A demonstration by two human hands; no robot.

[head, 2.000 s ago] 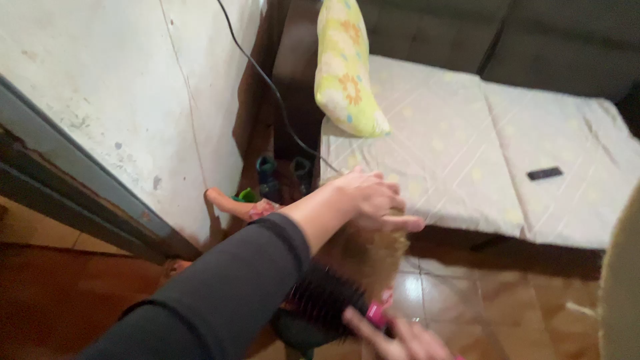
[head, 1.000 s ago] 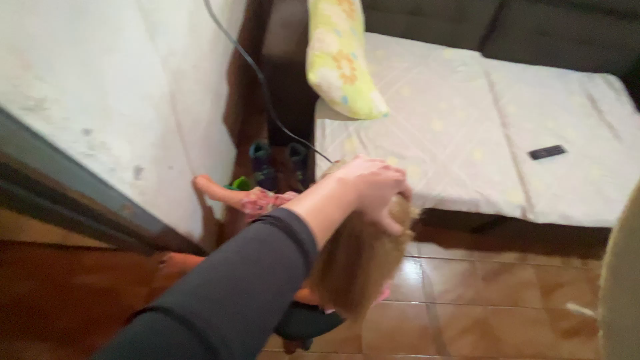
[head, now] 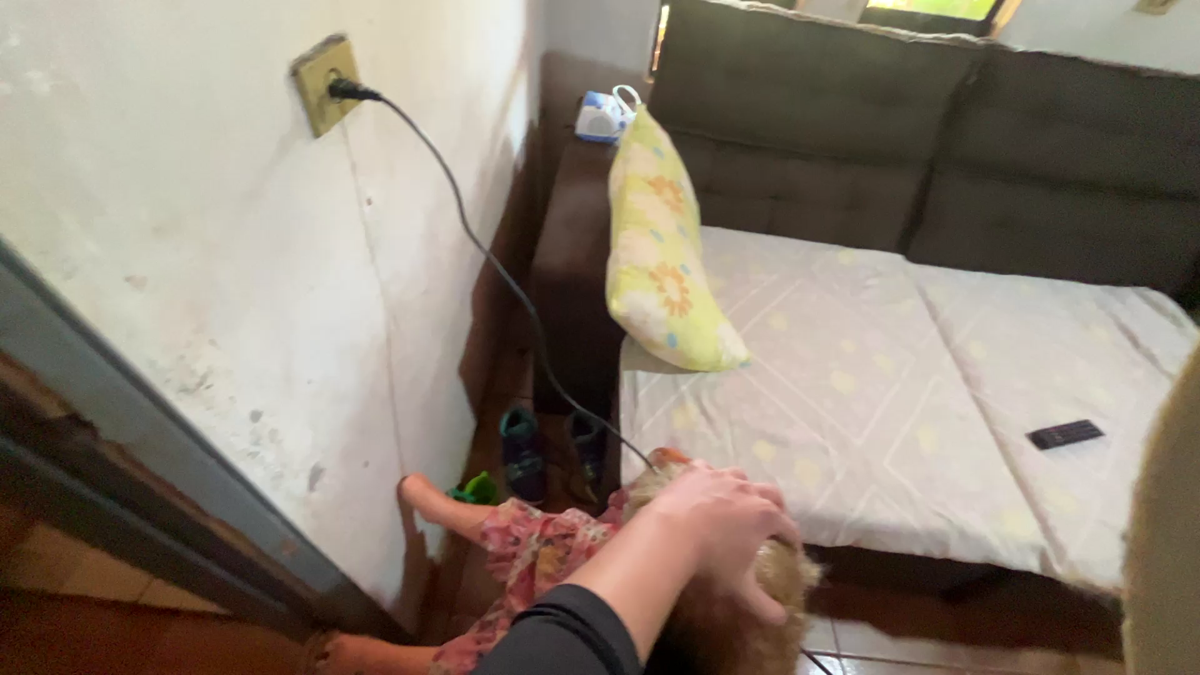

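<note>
My left hand, below a dark sleeve, lies over the head of a person seen from above. Its fingers curve over the light brown hair, with the thumb lower on the near side. That person wears pink floral clothing, and one bare arm reaches towards the wall. My right hand is out of view, and no hairbrush shows. A black cord runs from a wall outlet down to behind the head.
A dark sofa with a pale patterned cover stands ahead, bearing a yellow floral pillow and a black remote control. Shoes lie on the floor beside it. A door frame is at left, and a beige edge at right.
Two seconds ago my right hand held a black hairbrush with a pink handle at the hair; both are out of view now. My left hand stays on the head. The view has tilted upward.
</note>
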